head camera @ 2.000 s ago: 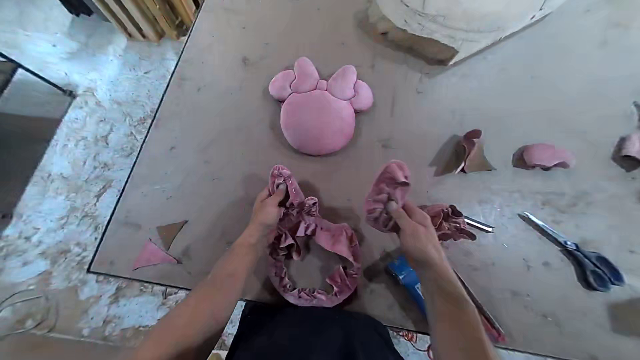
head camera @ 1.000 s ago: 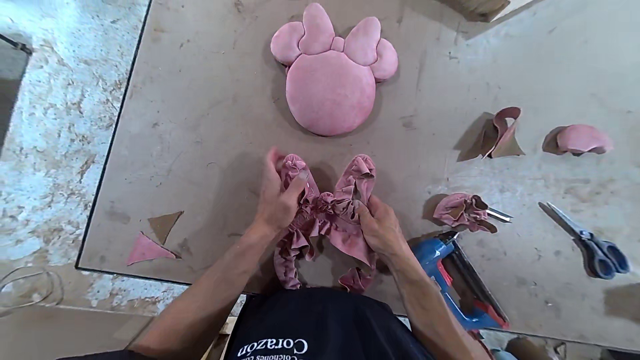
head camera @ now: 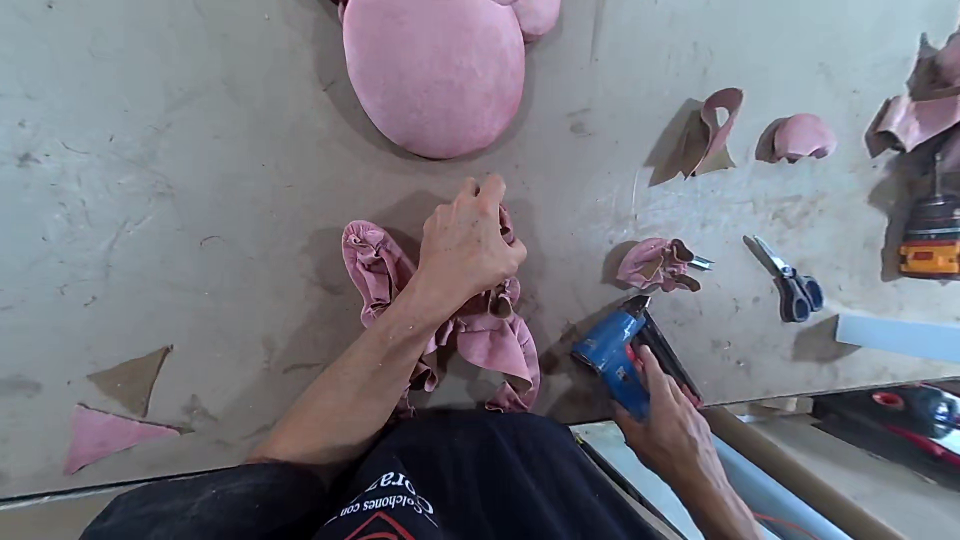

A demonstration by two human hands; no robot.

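Observation:
My left hand (head camera: pixel 469 244) grips the right ear-like lobe of a gathered pink fabric piece (head camera: pixel 499 349) lying near the table's front edge. The left lobe of that piece rests free beside my forearm. Lower right, my right hand (head camera: pixel 667 412) is at the handle of a blue staple gun (head camera: pixel 611 337); its fingers touch the handle, but how firmly they close on it is not clear. Beyond my left hand lies a padded pink cushion shape (head camera: pixel 435 75), cut off by the top of the view.
Right of centre lie a gathered pink scrap (head camera: pixel 649 265), scissors (head camera: pixel 795 289), a curled offcut (head camera: pixel 720 131), a small pink padded piece (head camera: pixel 804 137) and a cordless drill (head camera: pixel 930 240). Two triangular scraps (head camera: pixel 112 435) sit at the front left. The table's front edge (head camera: pixel 750 399) runs below.
My right hand has left the pink fabric and moved right to the staple gun. My left hand has crossed from the left lobe to the right one. The view has moved closer.

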